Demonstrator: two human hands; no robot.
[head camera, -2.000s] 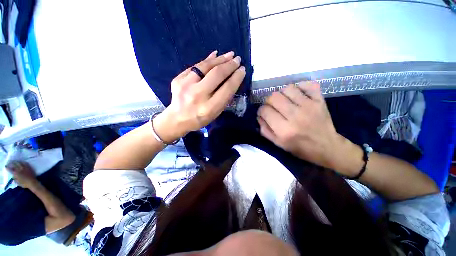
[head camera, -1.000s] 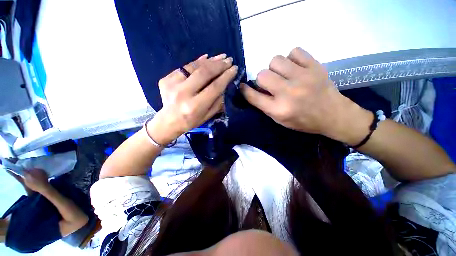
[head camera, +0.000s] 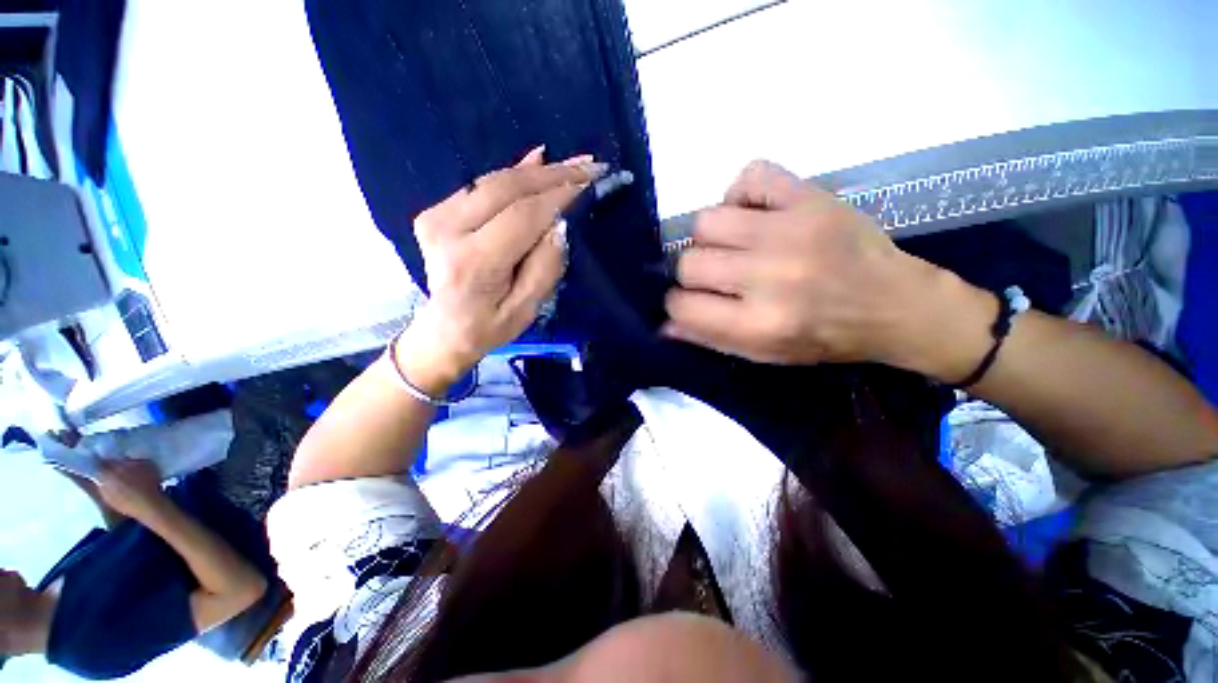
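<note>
A dark navy garment panel (head camera: 454, 107) lies on the white table and runs over its front edge towards my lap. My left hand (head camera: 497, 254) is on the panel near the table edge, pinching the cloth between thumb and fingers, some fingertips hidden in it. My right hand (head camera: 788, 274) is to the right of the panel, fingers curled, gripping dark cloth at its right edge just over the table's front edge. A small pale frayed bit shows by the left fingertips. The cloth between the hands is bunched, and its folds are hard to tell apart.
A measuring tape (head camera: 962, 198) runs along the front edge of the white table (head camera: 855, 80). Tied striped cloth (head camera: 1119, 274) hangs below at right. At lower left another person (head camera: 147, 560) in dark clothing handles pale cloth. A grey machine part (head camera: 51, 254) stands at far left.
My right hand rose from the table edge to the panel's right side, then lowered slightly. My left hand shifted a little left, its thumb now apart from its fingertips. The panel slid slightly left.
</note>
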